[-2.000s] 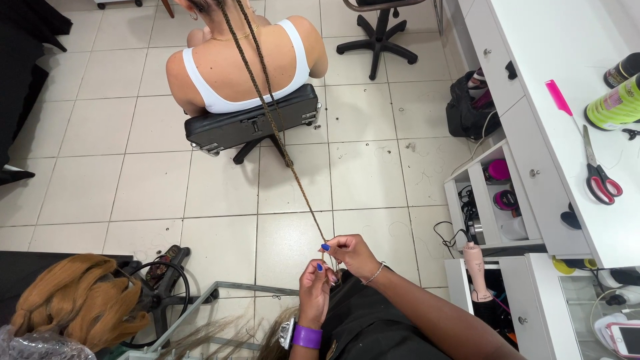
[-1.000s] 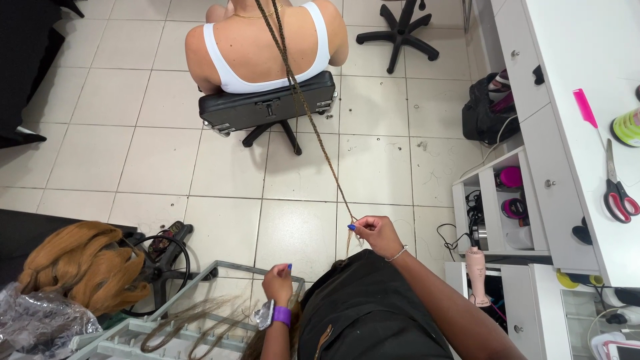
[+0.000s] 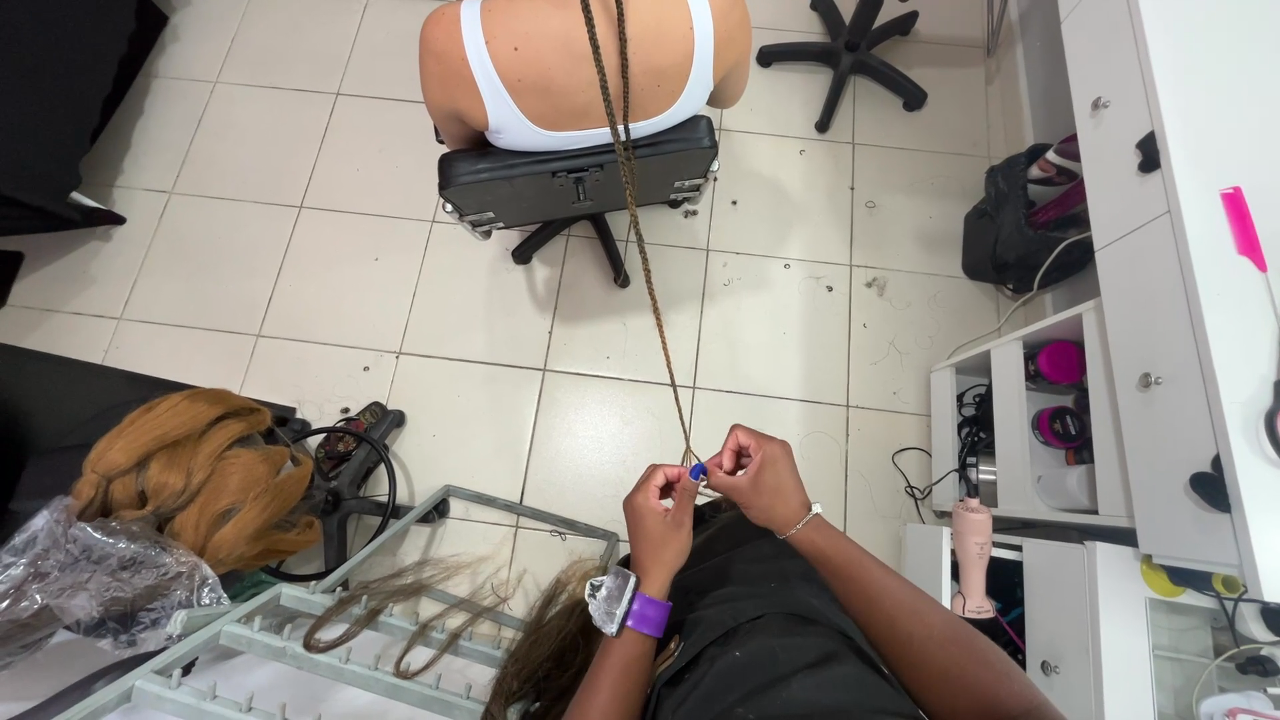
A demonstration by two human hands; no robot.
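Note:
A long thin brown braid [image 3: 650, 270] runs taut from a seated person [image 3: 590, 60] in a white top to my hands. My left hand [image 3: 662, 515], with a purple band and a small silvery object at the wrist, pinches strands at the braid's lower end. Close beside it, my right hand [image 3: 752, 480] pinches the same end between thumb and fingers; a thin bracelet is on that wrist. A second braid hangs along the person's back. Loose brown hair strands [image 3: 345, 610] lie over a grey pegged rack [image 3: 270, 625] at lower left.
Caramel hair bundles [image 3: 200, 470] and clear plastic wrap [image 3: 100, 580] are at left, near a wheeled chair base [image 3: 350, 500]. White drawers [image 3: 1150, 330], an open shelf of jars, a pink hair tool [image 3: 971, 555] and a pink tail comb [image 3: 1243, 228] are at right.
My left hand has moved up from beside the rack to the braid's end, meeting my right hand. The right hand stays on the braid.

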